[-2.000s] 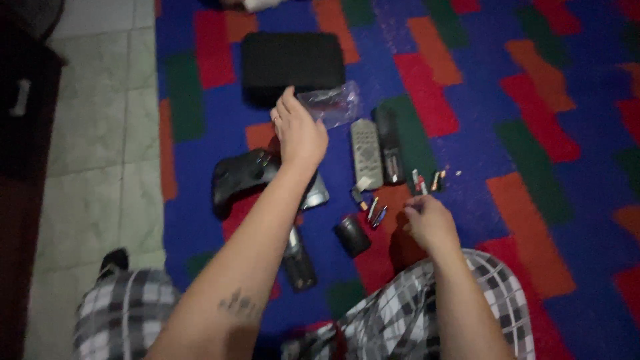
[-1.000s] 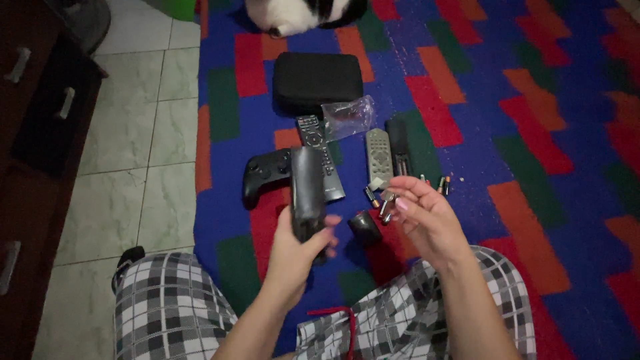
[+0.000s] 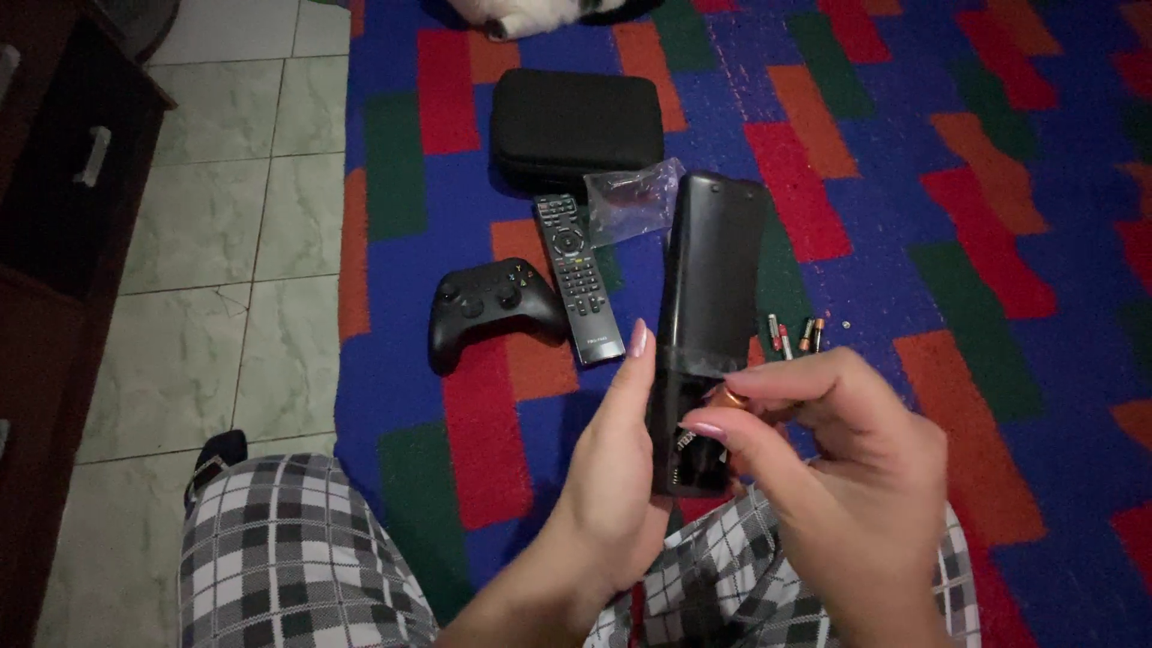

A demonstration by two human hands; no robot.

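My left hand (image 3: 612, 459) holds a black remote control (image 3: 711, 288) upright, back side toward me, its battery compartment uncovered at the lower end. Between the thumb and finger of my right hand (image 3: 828, 450) is a battery with a copper-coloured end (image 3: 731, 399), at that compartment. Several small batteries (image 3: 785, 340) lie on the patterned blanket beyond my right hand. Left of the held remote, another black remote control (image 3: 580, 279) lies buttons up beside a black game controller (image 3: 495, 301).
A black zip case (image 3: 576, 117) lies behind the remotes, with a clear plastic bag (image 3: 633, 202) at its front edge. At the far edge is part of a black-and-white furry thing (image 3: 531, 13). Dark drawers (image 3: 81, 162) stand at the left over a tiled floor (image 3: 198, 216).
Earlier my left hand reached toward the case; it then lifted a black remote, which has since moved right to my right hand. My right hand has moved in to the remote's lower end.
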